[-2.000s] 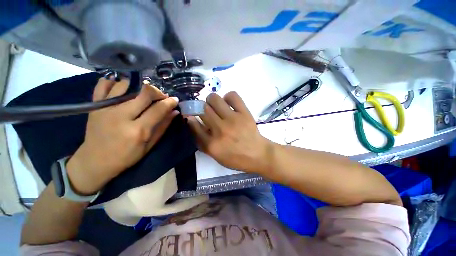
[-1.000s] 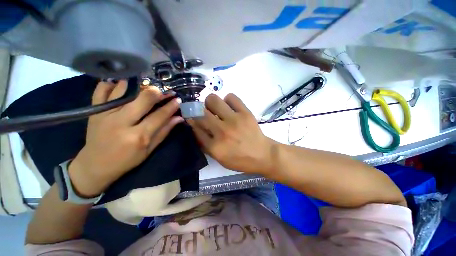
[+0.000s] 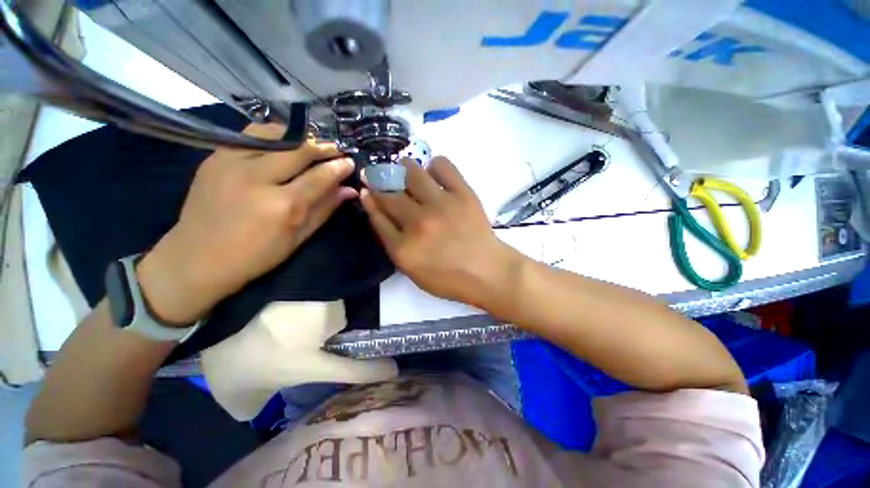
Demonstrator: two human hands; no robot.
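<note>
A black fabric piece lies on the white machine table under and around my left hand. My left hand presses flat on the cloth, its fingertips beside the presser foot area. My right hand has bent fingers at the cloth's right edge, by the round grey-white knob; its fingertips are partly hidden, so its grip is unclear. Cream cloth hangs from under the black piece over the table's front edge. The sewing machine stands above, its needle hidden behind metal parts.
Thread snips lie right of my right hand. Fabric shears with green and yellow handles lie further right. A tape measure strip runs along the table's front edge. Blue crates stand below. A dark curved bar crosses the upper left.
The view has shifted, showing more of the machine's left side. The black cloth's front corner has drawn back toward the machine. Both hands stay close to the knob.
</note>
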